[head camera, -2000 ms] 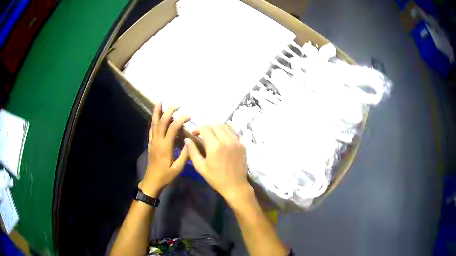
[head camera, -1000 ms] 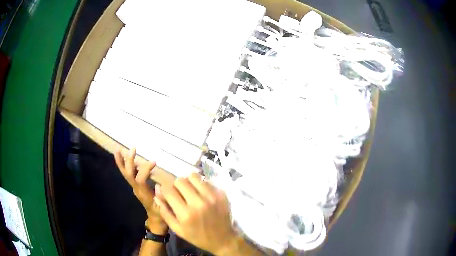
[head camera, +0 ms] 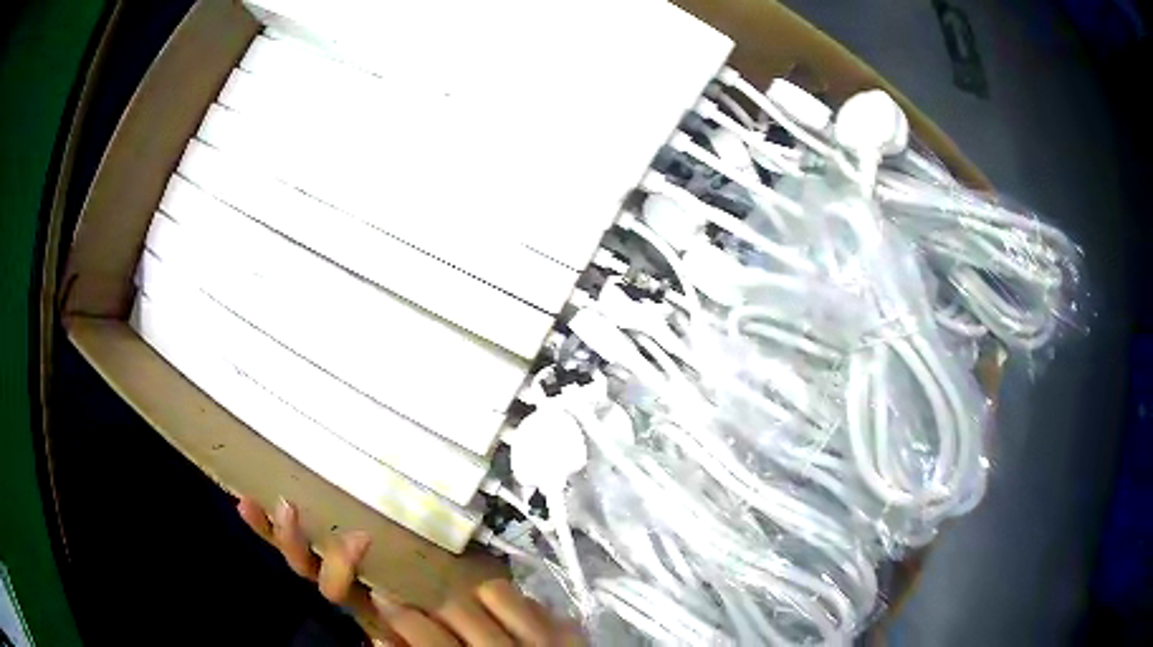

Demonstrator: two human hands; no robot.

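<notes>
An open brown carton point(head camera: 202, 436) fills most of the view, tilted. White power strips point(head camera: 367, 291) lie side by side in its left part. White coiled power cords point(head camera: 910, 417) in clear plastic wrap fill the right part, with round white plugs point(head camera: 872, 124) among them. My left hand point(head camera: 310, 556) is at the outside of the carton's near wall, fingertips showing. My right hand point(head camera: 487, 617) is beside it at the same wall, fingers bent, cut off by the bottom edge. Both palms are hidden, so their hold on the wall cannot be told.
A green bench surface point(head camera: 32, 190) runs along the left edge. A white pad point(head camera: 13, 613) shows at the lower left. Grey floor point(head camera: 1062, 506) lies to the right, with a dark mark near the top. Some wrapped cord bulges over the carton's right wall.
The carton appears larger and closer. The hands have moved down in the picture and now are partly cut off. The strips' separate edges and the cords show more clearly.
</notes>
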